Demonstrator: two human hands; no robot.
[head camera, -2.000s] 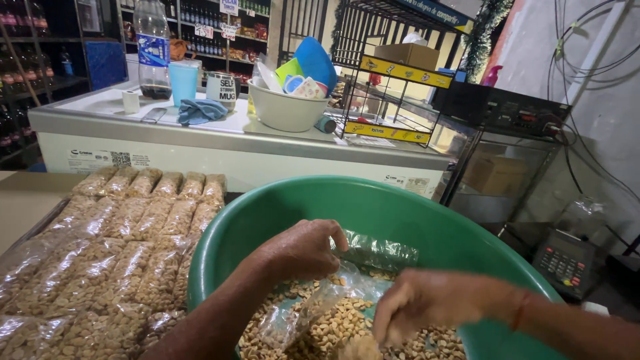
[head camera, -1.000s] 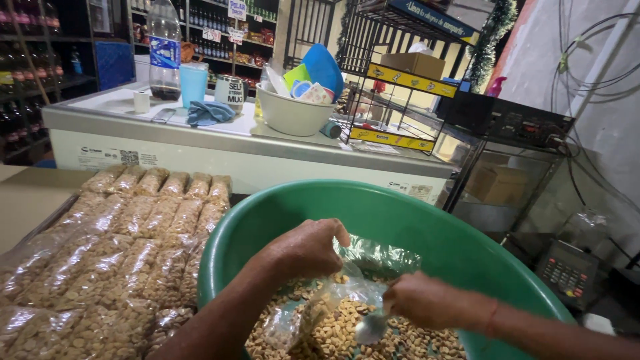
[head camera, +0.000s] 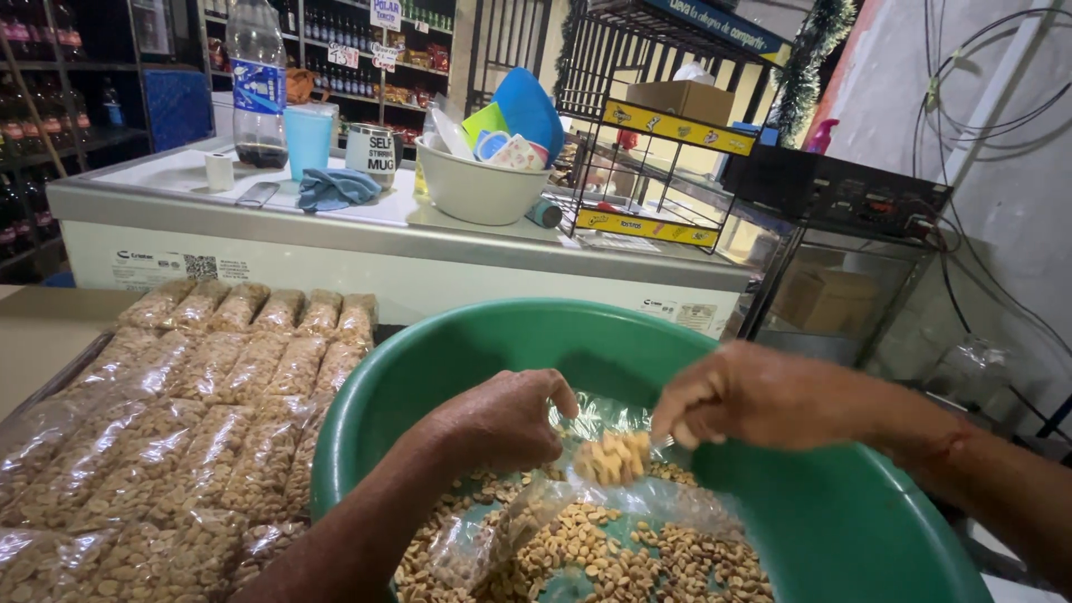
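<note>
A large green plastic basin (head camera: 368, 394) holds loose shelled peanuts (head camera: 586, 544). Over its middle, my left hand (head camera: 511, 419) pinches the edge of a clear plastic bag (head camera: 519, 519), whose lower part lies on the peanuts with some inside. My right hand (head camera: 720, 402), slightly blurred, grips a spoon whose handle is mostly hidden by the fingers. The spoon's bowl is heaped with peanuts (head camera: 613, 459) and hangs between my hands, close to my left fingertips. More clear plastic (head camera: 603, 410) shows behind the spoon.
Filled peanut bags (head camera: 209, 435) lie in rows left of the basin. Behind stands a white chest freezer (head camera: 419, 285) bearing a soda bottle (head camera: 258, 92), blue cup (head camera: 308, 142), mug (head camera: 370, 155), cloth (head camera: 335, 189) and bowl of utensils (head camera: 481, 188). A wire rack (head camera: 653, 176) stands at its right.
My right hand has risen from the peanuts, where the spoon was a second ago, and the spoon now carries a heap of them. My left hand stays at the bag.
</note>
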